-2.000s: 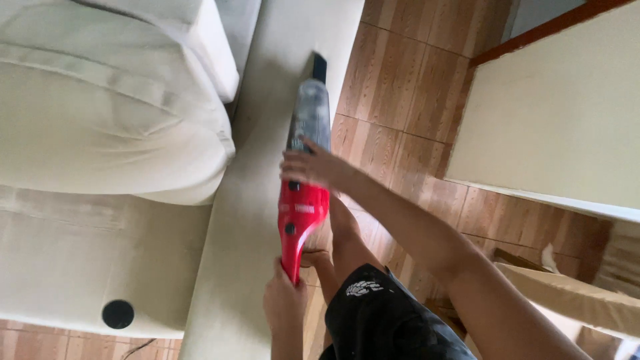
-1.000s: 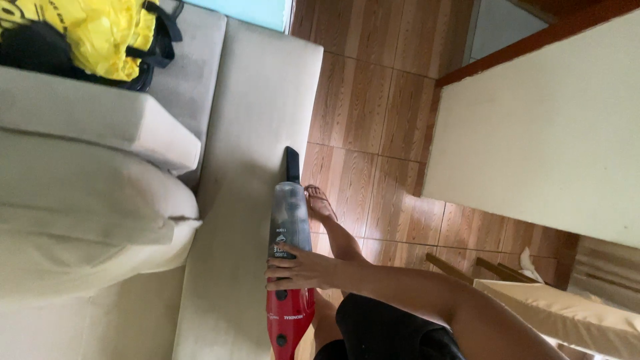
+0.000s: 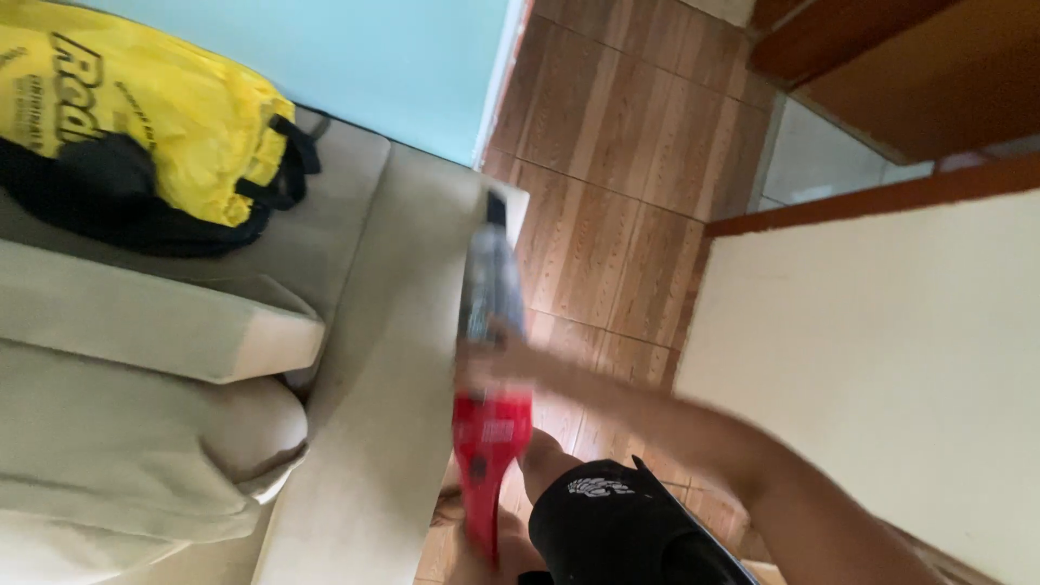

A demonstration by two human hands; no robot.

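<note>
A red handheld vacuum cleaner (image 3: 491,426) with a clear grey dust container lies along the outer edge of the light beige sofa (image 3: 390,325). Its black nozzle (image 3: 496,210) is at the sofa's corner; whether it touches the fabric cannot be told. My right hand (image 3: 496,361), blurred, grips the cleaner's body just behind the container. At the bottom edge, my left hand (image 3: 471,556) is around the rear handle, partly cut off by the frame.
A yellow bag (image 3: 195,122) with black straps and a dark item lie on the sofa seat, near a cushion (image 3: 268,337). A light blue wall (image 3: 382,65) borders the sofa's end. Wood-patterned floor tiles (image 3: 601,179) and a cream wall (image 3: 877,341) are to the right.
The vacuum nozzle has moved along the sofa to its end corner beside the blue wall. The view has shifted, showing more of the yellow bag. My right hand stays on the cleaner.
</note>
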